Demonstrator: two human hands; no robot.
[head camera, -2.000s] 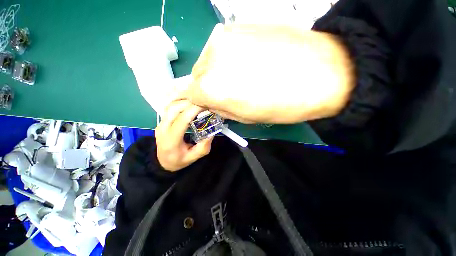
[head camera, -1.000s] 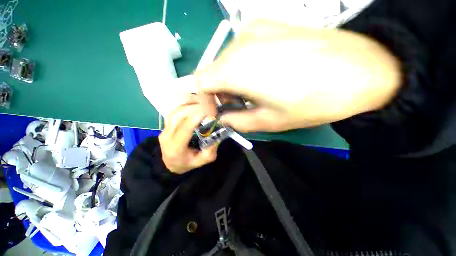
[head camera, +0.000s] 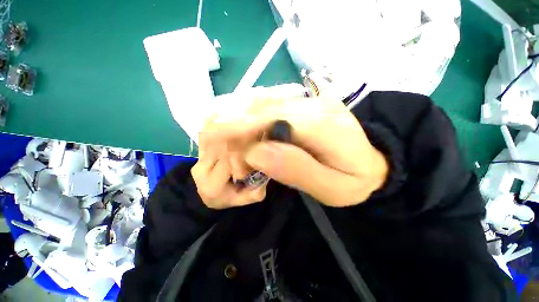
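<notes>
A white camera housing (head camera: 186, 76) with a bracket arm lies on the green bench, its near end hidden behind my hands. A white stick antenna (head camera: 260, 59) slants up from it. My left hand (head camera: 221, 177) is closed on a small camera module (head camera: 254, 179), mostly covered by fingers. My right hand (head camera: 325, 147) overlaps it, with a short black piece (head camera: 280, 131) between thumb and fingers; I cannot tell what it is. Thin coloured wires (head camera: 311, 87) and a black lead (head camera: 354, 94) show behind my right hand.
A large clear bag of white parts (head camera: 378, 41) is behind my right hand. Spare modules (head camera: 21, 79) lie at the far left. A blue bin of white housings (head camera: 77, 218) is at lower left. White units with black cables (head camera: 511, 76) are at right.
My right hand has turned and drawn back over the module, now showing a black piece in its grip. Wires and a black lead now show behind it. The module is more covered.
</notes>
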